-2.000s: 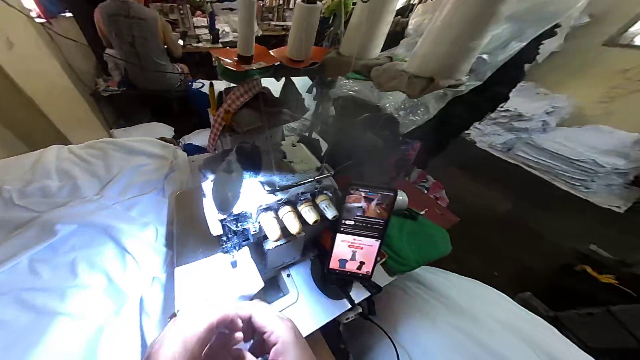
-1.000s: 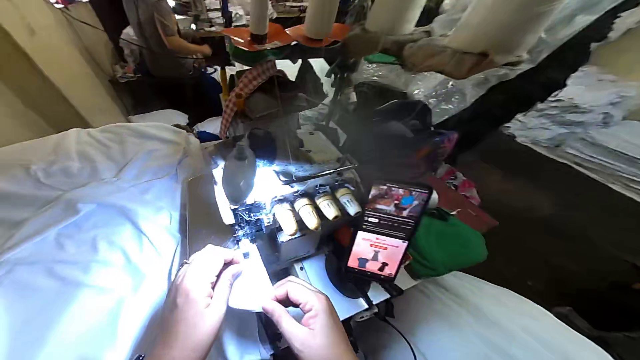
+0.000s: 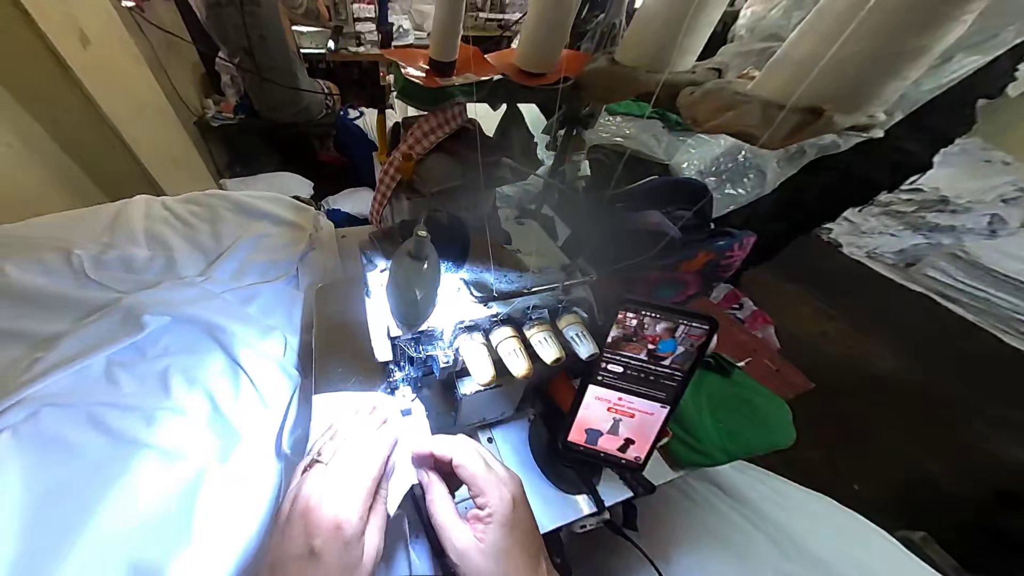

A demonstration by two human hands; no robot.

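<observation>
A small white fabric piece (image 3: 406, 448) lies below the presser foot (image 3: 406, 398) of an overlock sewing machine (image 3: 488, 400), brightly lit by its lamp. My left hand (image 3: 340, 488) rests flat on the white fabric, a ring on one finger. On the right edge of that piece, my right hand (image 3: 480, 500) pinches with thumb and forefinger. Several cream tension knobs (image 3: 510, 350) line the machine's front. A smartphone (image 3: 640, 384) with its screen lit stands tilted at the machine's right.
White cloth (image 3: 152, 344) is heaped at the left, and more white cloth (image 3: 768, 520) lies at the lower right. Large thread cones (image 3: 548, 36) stand above the machine, threads running down. Green cloth (image 3: 732, 416) is behind the phone. A person (image 3: 260, 56) is at the back left.
Two seconds ago one hand showed at the bottom edge; a second later both were at the white fabric. Since then my left hand has come to lie flatter over it.
</observation>
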